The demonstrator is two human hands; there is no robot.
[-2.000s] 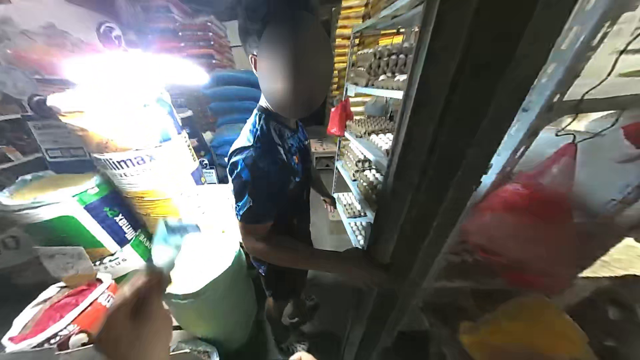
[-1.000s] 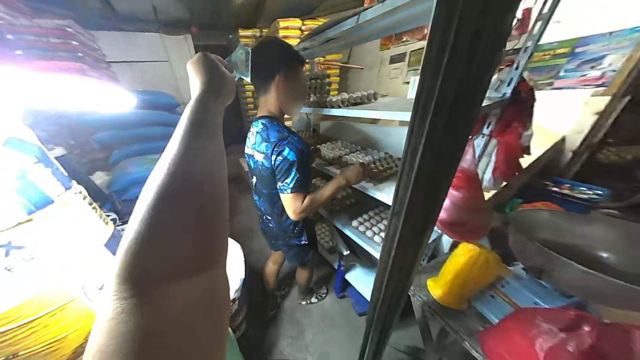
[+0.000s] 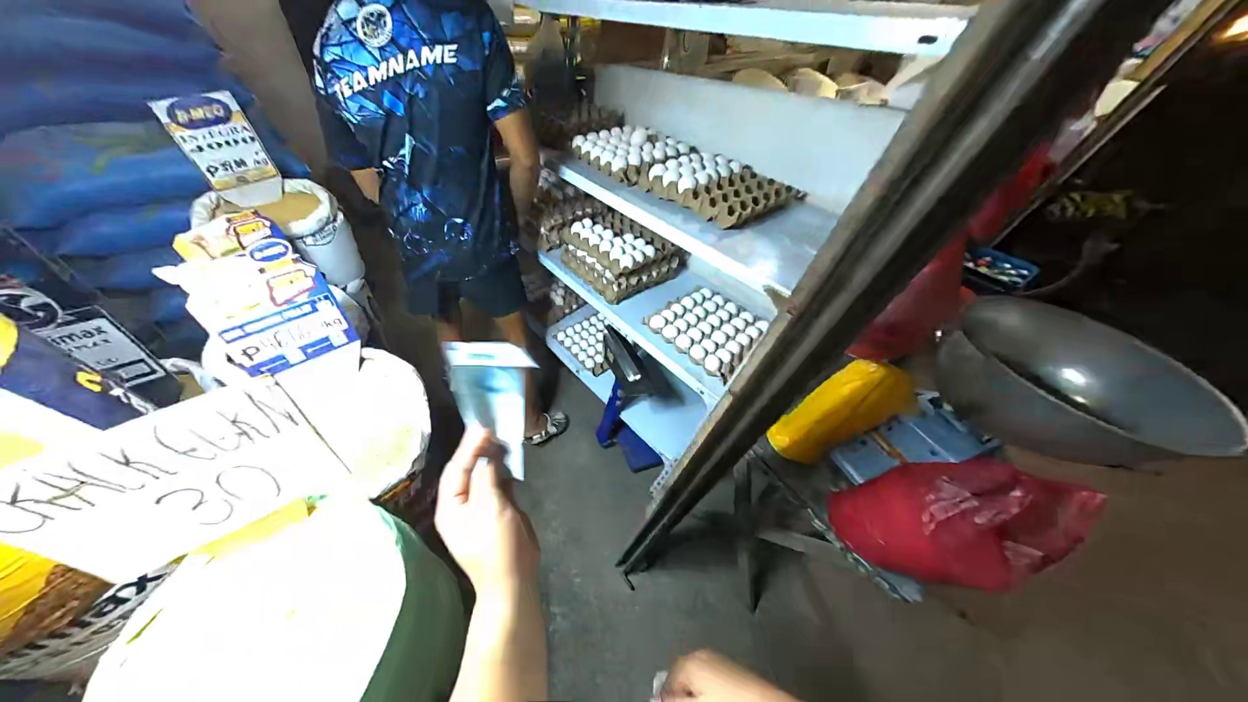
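My left hand (image 3: 487, 517), raised in front of me, pinches a thin, pale blue-and-white slip (image 3: 490, 395) between thumb and fingers; whether it is paper or a plastic packet I cannot tell. At the bottom edge my right hand (image 3: 721, 681) shows only in part, with curled fingers and a small pale spot at its tip. Beyond the slip stands a person in a blue patterned shirt (image 3: 419, 146), back towards me. White eggs sit in cardboard trays (image 3: 746, 200) on metal shelves (image 3: 702, 244) to the right of that person.
Open feed sacks (image 3: 390, 419) with price signs (image 3: 292, 331) crowd the left side, before stacked blue sacks (image 3: 97, 166). A dark upright post (image 3: 829, 263) slants at the right. Past it are a large metal wok (image 3: 1082, 380), a yellow bag (image 3: 843, 409) and a red plastic bag (image 3: 965, 522).
My left hand, raised high at the left a second ago, is now lower and nearer the middle. The person has turned from the egg shelves, back now towards me. The view has tilted down.
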